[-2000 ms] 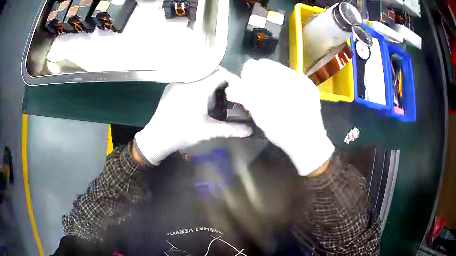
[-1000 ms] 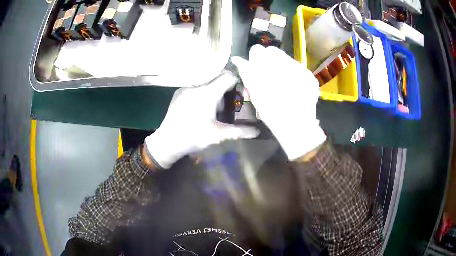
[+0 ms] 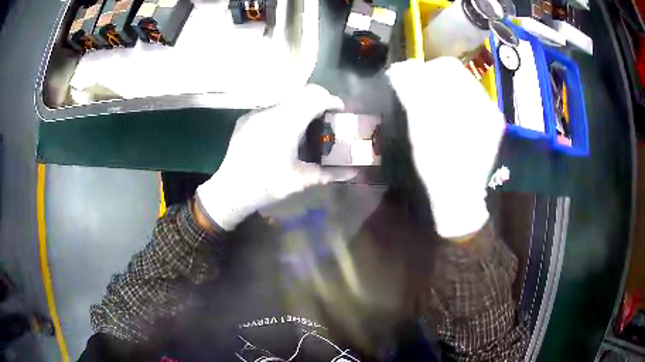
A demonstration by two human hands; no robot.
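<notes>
My left hand [image 3: 272, 152], in a white glove, holds a black coil block [image 3: 353, 139] by its left end, thumb below and fingers above. Its upward face shows light grey and white square pads, with orange-brown copper at both ends. My right hand [image 3: 452, 134], also in a white glove, is to the right of the block and apart from it. Its fingers are bunched and overexposed, so I cannot tell if they hold anything small.
A metal tray [image 3: 177, 101] with several coil blocks and a white liner stands at the upper left. Another block [image 3: 366, 44] sits right of it. A yellow bin [image 3: 416, 35] with bottle and amber tape, and blue bins [image 3: 583, 106], stand right. A crumpled white scrap [image 3: 499, 177] lies below.
My right hand has moved off the block to the right, uncovering its pads. It now covers part of the yellow bin. My left hand still holds the block.
</notes>
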